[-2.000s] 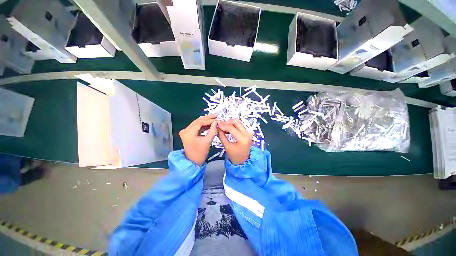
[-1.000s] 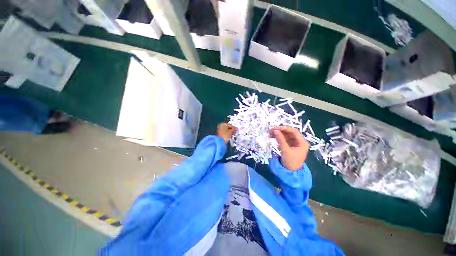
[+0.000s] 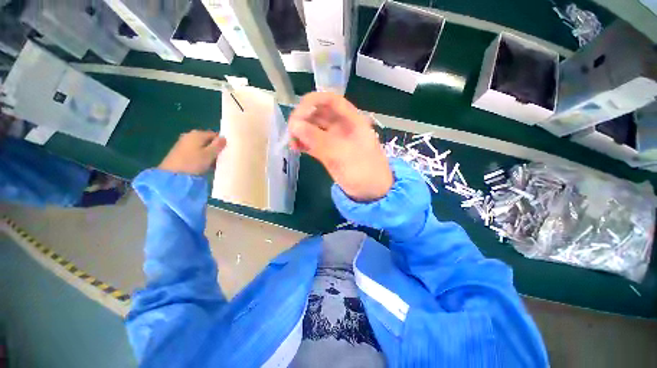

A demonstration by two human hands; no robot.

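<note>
A retail box (image 3: 248, 154), white outside and plain cream inside, lies open on the green bench left of centre. My left hand (image 3: 193, 152) is at the box's left wall with its fingertips at the edge. My right hand (image 3: 338, 140) is raised over the box's right side with its fingers curled; whether a small piece is in it cannot be seen. The pile of white clips (image 3: 421, 159) is partly hidden behind my right hand and sleeve. A clear plastic bag (image 3: 576, 215) full of the same pieces lies right of it.
Open boxes with dark inserts (image 3: 392, 72) stand in a row behind a pale edge strip. A white post (image 3: 270, 50) rises behind the box. A printed carton (image 3: 68, 100) lies at the far left. Another person's blue sleeve (image 3: 43, 172) shows at the left edge.
Both hands have moved left from the clip pile to the box. The box's opening now faces up more, showing its cream inside. My right hand is raised nearer the camera.
</note>
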